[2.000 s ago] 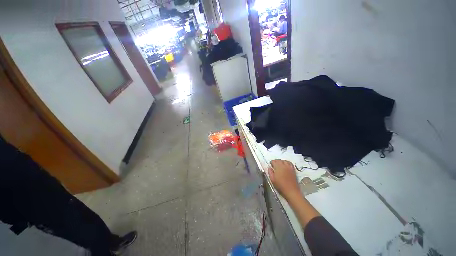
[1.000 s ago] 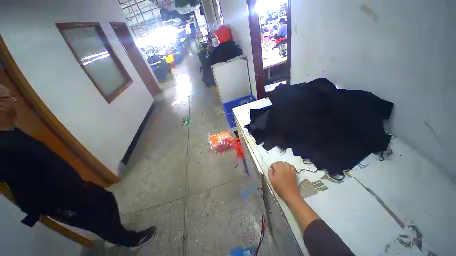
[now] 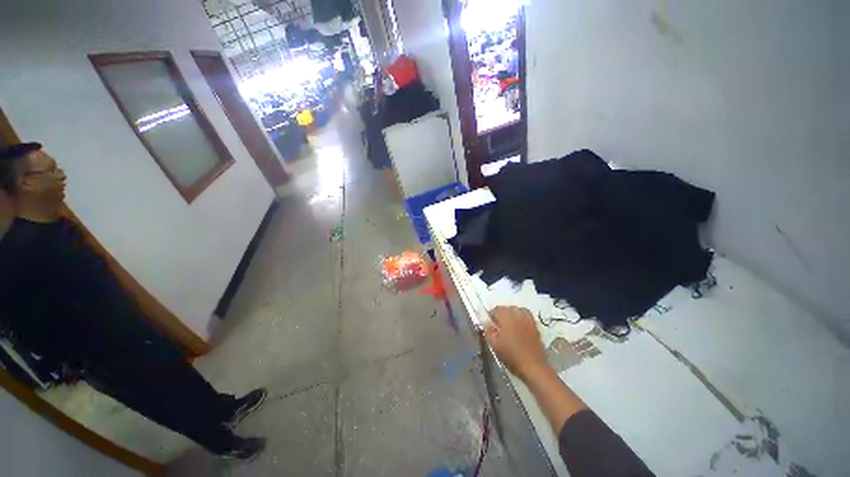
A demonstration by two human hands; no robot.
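My right hand [image 3: 514, 337] rests on the left edge of a white cabinet top [image 3: 643, 401], near its front. Its fingers look curled together and nothing shows in it. The dark sleeve runs down to the bottom edge. A heap of black garment pieces [image 3: 596, 233] lies on the cabinet top beyond my hand, against the wall side. The heap has jagged edges and thin thread tails on its near side. My hand does not touch it. My left hand is not in view.
A person in black [image 3: 89, 298] stands at the left by a doorway. An orange-red packet [image 3: 404, 271] lies on the corridor floor beside the cabinet. A blue crate [image 3: 431, 207] and a white panel [image 3: 424, 158] stand beyond it. Brown-grey tape residue marks the cabinet top.
The person at the left has come further into view, with head and both shoes now showing. The view has shifted slightly. My right hand stays on the cabinet edge.
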